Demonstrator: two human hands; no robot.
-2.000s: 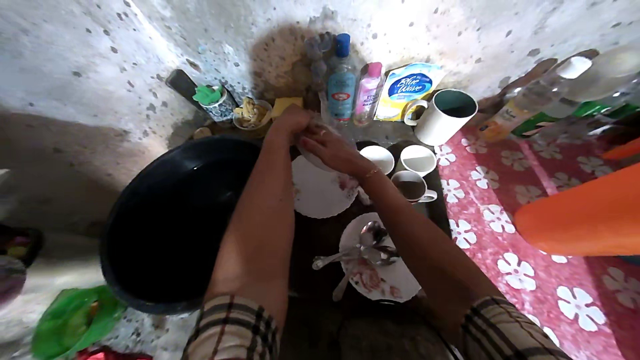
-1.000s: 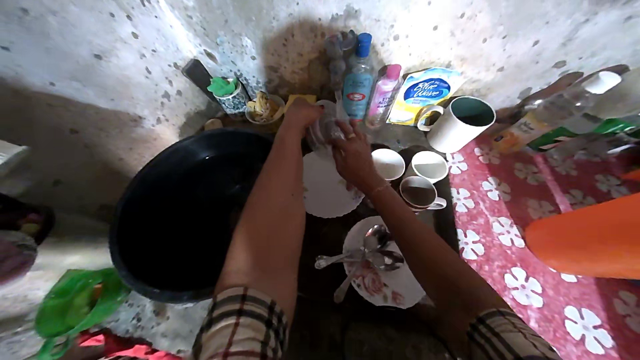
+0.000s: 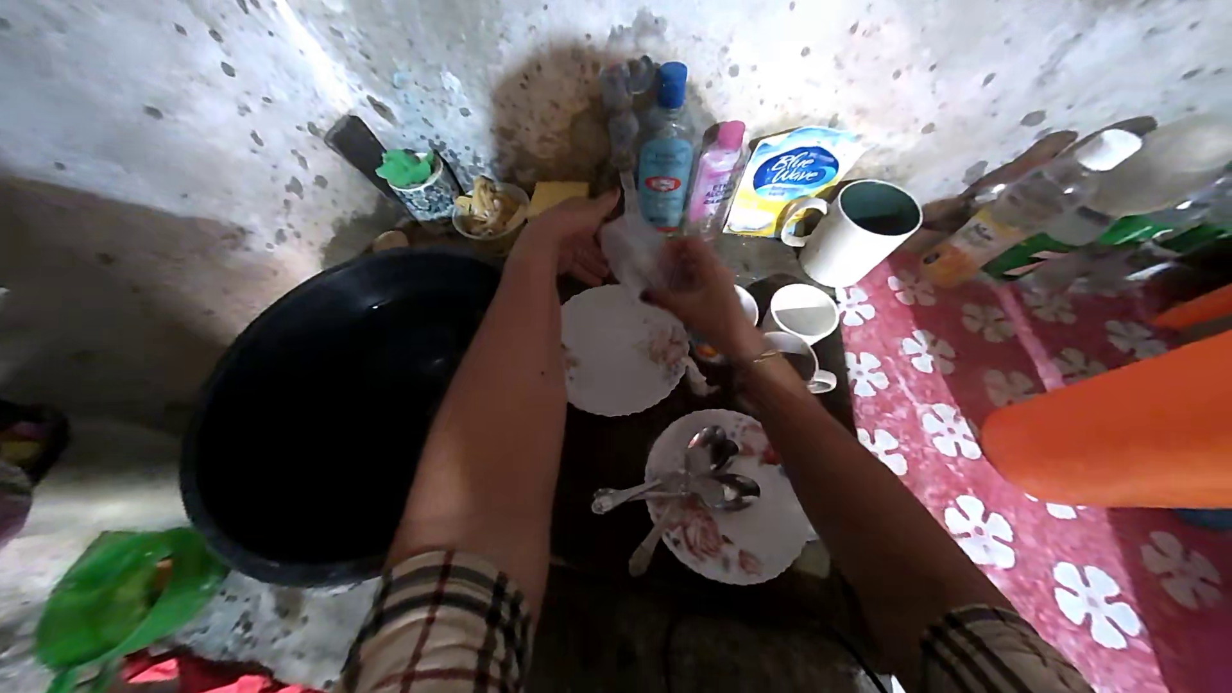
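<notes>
At the back centre, my right hand (image 3: 695, 284) grips a translucent plastic item (image 3: 631, 252), blurred, perhaps a bag or cup. Beside its left side is my left hand (image 3: 576, 239), whose fingers are partly hidden, so its hold is unclear. Just below both hands lies a scalloped white floral plate (image 3: 616, 361). Nearer my body, a second floral plate (image 3: 731, 539) bears several metal spoons (image 3: 717, 489). White cups (image 3: 805, 314) stand right of my right hand, partly behind the wrist. A blue-capped bottle (image 3: 666, 159) and a pink-capped bottle (image 3: 717, 183) stand behind the hands.
A big black basin (image 3: 207, 462) is at left, with a green plastic item (image 3: 125, 597) below it. Along the wall are a small bowl (image 3: 491, 210), a yellow sponge (image 3: 558, 195), a Blue Wave packet (image 3: 791, 178) and a large mug (image 3: 857, 241). Bottles and an orange container (image 3: 1116, 433) occupy the right.
Both hands stay together at the back around the translucent item. My right hand has shifted to its right side, and the item shows more plainly between the hands.
</notes>
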